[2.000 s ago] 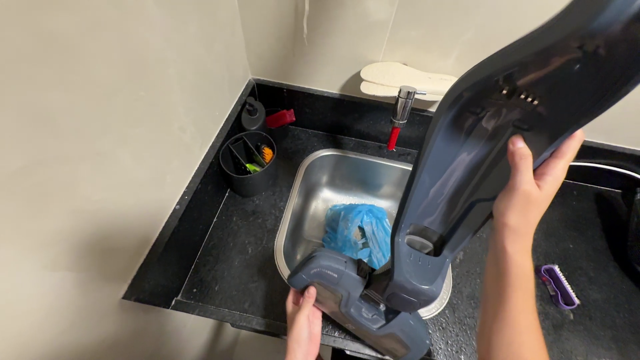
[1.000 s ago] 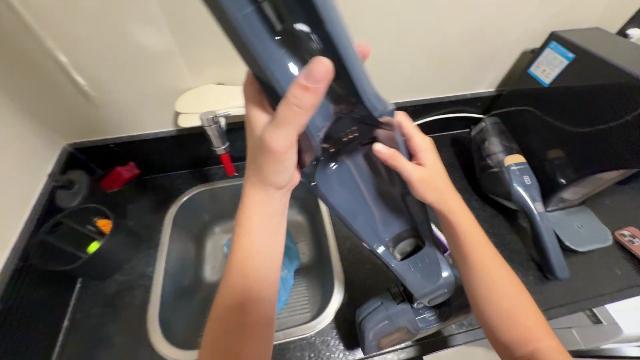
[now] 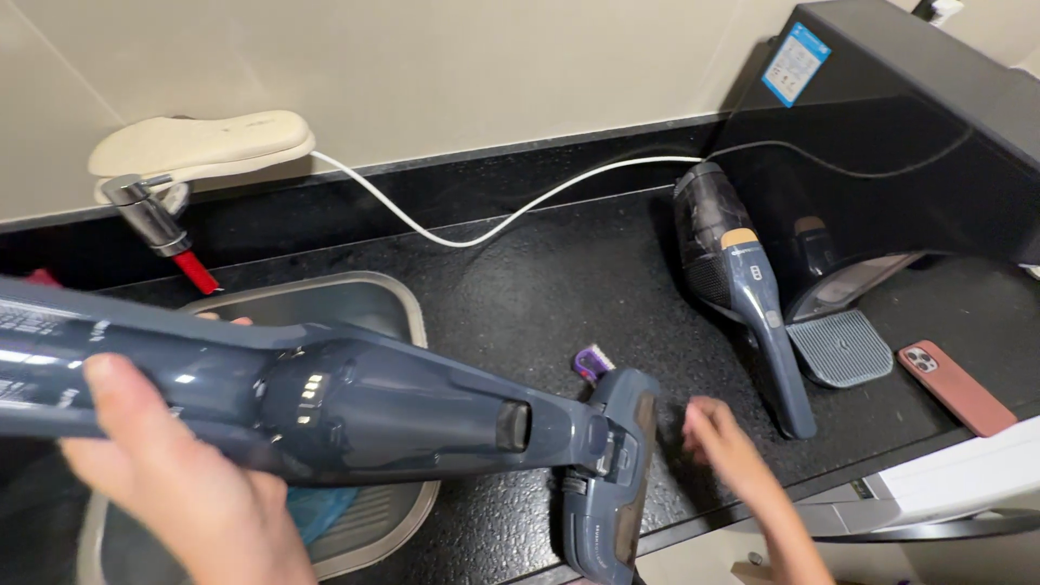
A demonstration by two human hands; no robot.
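Note:
My left hand (image 3: 187,471) grips the grey-blue body of a stick vacuum cleaner (image 3: 390,406), which lies nearly level across the sink. Its floor head (image 3: 613,487) rests at the front edge of the black counter. Just right of the floor head, my right hand (image 3: 719,439) is off the vacuum, its fingers loosely curled and nothing seen in them. Behind the floor head lies a small purple brush (image 3: 593,363) with pale bristles. A handheld vacuum unit (image 3: 743,284) with a dark clear dust cup lies farther right.
The steel sink (image 3: 414,313) holds a blue plastic bag (image 3: 321,508). A tap (image 3: 150,215) with a red end stands behind it, near cream insoles (image 3: 203,146). A white cable (image 3: 487,236) runs along the wall. At right are a black appliance (image 3: 877,106) and a pink-cased phone (image 3: 955,388).
The stick vacuum has swung from steeply tilted to nearly level. My right hand, on its body one second ago, has let go and is now beside the floor head. The view has shifted right.

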